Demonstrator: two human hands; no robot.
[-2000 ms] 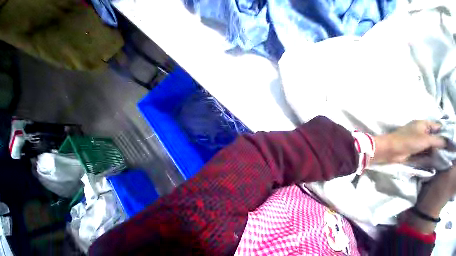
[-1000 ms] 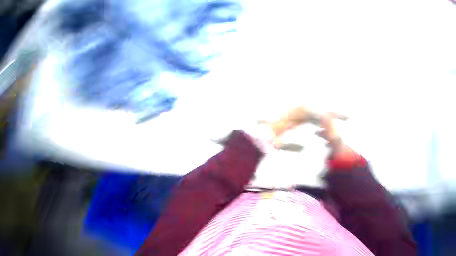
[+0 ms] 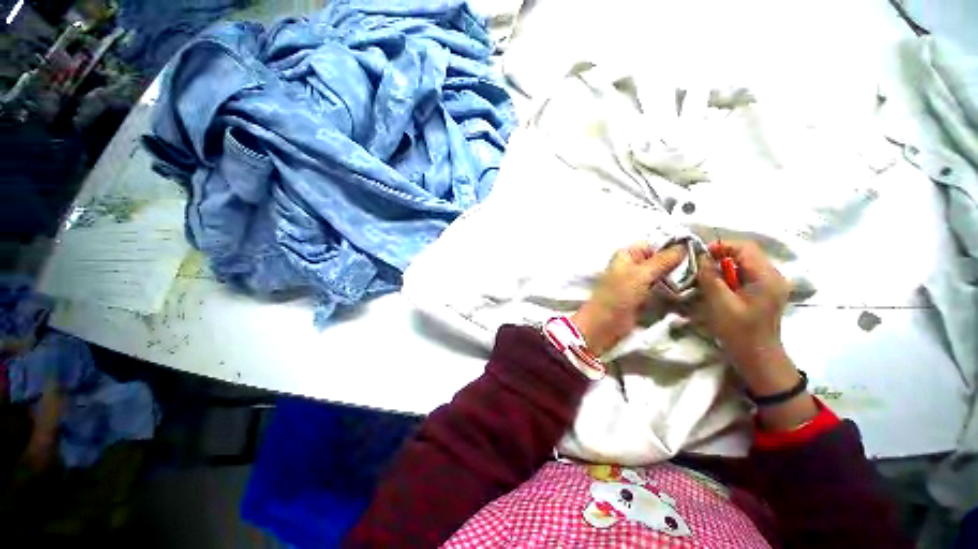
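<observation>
An off-white garment (image 3: 515, 236) with a few dark buttons lies spread on the table and hangs over its front edge toward my apron. My left hand (image 3: 635, 292) pinches a small folded piece of it. My right hand (image 3: 745, 306) is at the same fold, with orange-handled thread snips (image 3: 730, 272) held in it. The snips' blades are hidden. The two hands are close together, fingertips at the folded piece. Any thread ends are too small to see.
A heap of blue garments (image 3: 322, 150) lies on the white table (image 3: 204, 338) at the left. More pale cloth (image 3: 949, 204) lies at the right edge. A blue crate (image 3: 306, 472) is below the table's front edge. Another person's hand (image 3: 43, 424) and blue cloth show at lower left.
The view has swung right and squared up to the table, so my hands now show near the centre. The orange snips handle is now visible. Both hands remain at the pale cloth.
</observation>
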